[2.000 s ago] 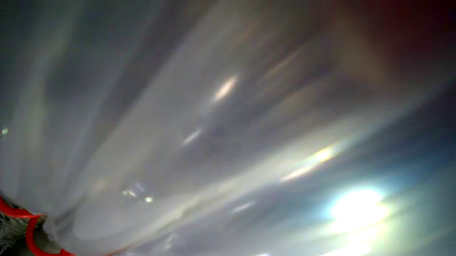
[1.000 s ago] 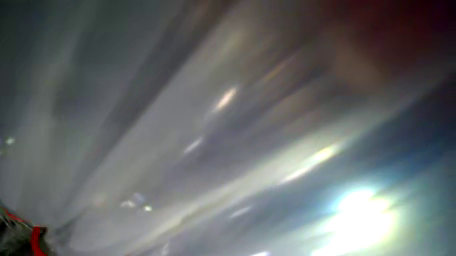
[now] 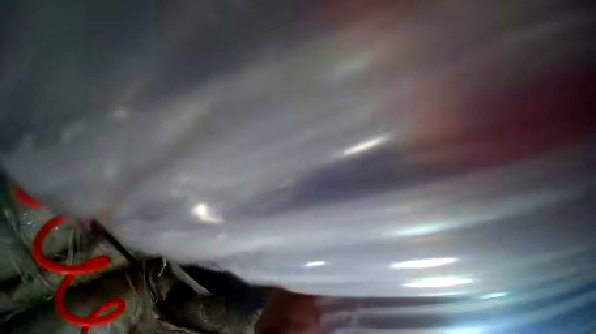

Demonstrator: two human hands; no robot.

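Observation:
A shiny translucent film bag is very close to the camera and fills most of the head view, blurred, with long ribs and bright glints. A red coiled air hose shows past its lower left edge. A thin dark rod-like piece lies at the bag's edge there; I cannot tell what it belongs to. I cannot make out either of my hands. A reddish-brown patch shows at the bottom under the film, too unclear to name.
Crumpled greyish-green material lies at the lower left behind the hose. Dark shapes lie along the bottom left of centre. A blurred red area shows through the film at the right.
The film bag has shifted and turned, its lower edge now higher. More of the red hose and the things below are uncovered. The ribs and glints lie flatter, and the large glare has shrunk.

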